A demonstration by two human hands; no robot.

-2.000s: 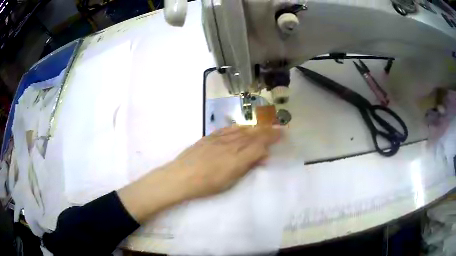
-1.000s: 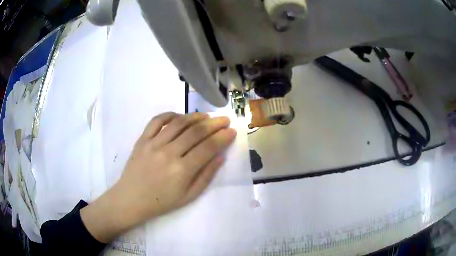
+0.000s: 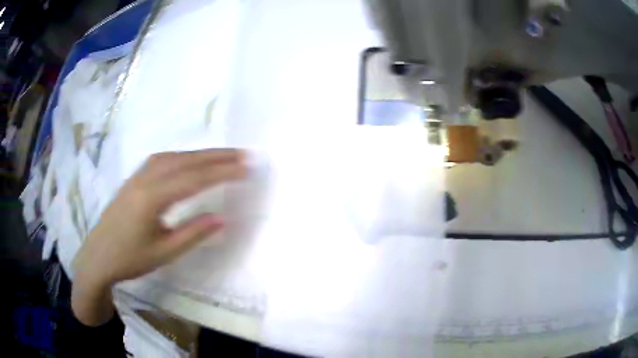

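Observation:
A white fabric piece (image 3: 350, 231) lies on the machine bed, its right edge running from beside the presser foot (image 3: 434, 129) down over the table's near edge. Bright light washes out the part near the foot. My left hand (image 3: 175, 203) is at the left of the fabric piece, slightly blurred, with fingers pointing right and the thumb apart from them. Whether it touches or grips a fabric layer cannot be told. My right hand is not in view. An orange-brown block (image 3: 462, 144) sits right of the foot.
The sewing machine head (image 3: 448, 42) stands over the bed. Black shears (image 3: 601, 154) and pink snips (image 3: 617, 129) lie at the right. Stacked white panels (image 3: 182, 91) lie at the left, beside a blue bin (image 3: 105, 38) with fabric scraps (image 3: 80, 140). A ruler scale (image 3: 504, 328) runs along the near edge.
My left hand has moved away from the presser foot, left to the stacked panels. The camera view has shifted, so the machine appears further right. The white fabric piece remains by the foot.

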